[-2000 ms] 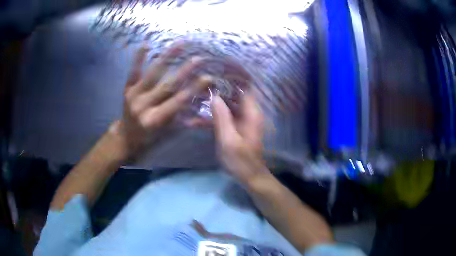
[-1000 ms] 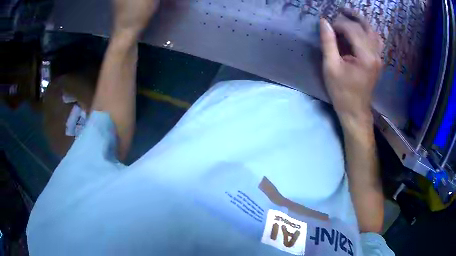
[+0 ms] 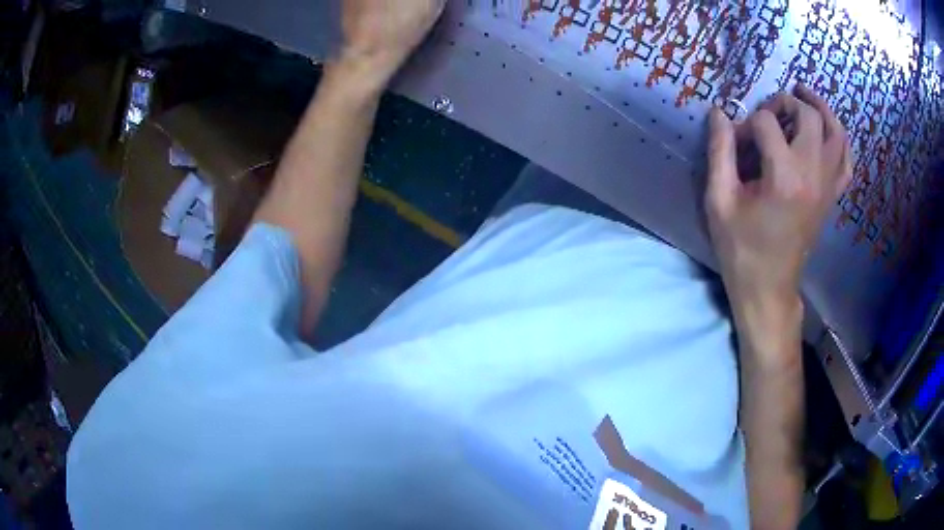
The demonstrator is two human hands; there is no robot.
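Note:
A patterned motif sheet (image 3: 662,47) with orange and black chain-like shapes lies on the perforated metal table (image 3: 538,114). My right hand (image 3: 774,171) rests on the sheet near its front edge, fingers bent, the fingertips on the motifs. I cannot tell whether it grips anything. My left hand (image 3: 388,26) is at the top edge of the picture over the table's left part, its fingers cut off by the frame, so what it holds is hidden.
The blue pressure roller (image 3: 932,378) and its end bracket (image 3: 880,424) are at the right, with a yellow cloth (image 3: 880,487) below. At the left, an open carton (image 3: 145,207) holds white tubes (image 3: 189,212) on the green floor (image 3: 62,228).
The view has shifted, showing more of the carton and the sheet. From apparently working together two seconds ago, my hands are now apart. My right hand stays on the sheet.

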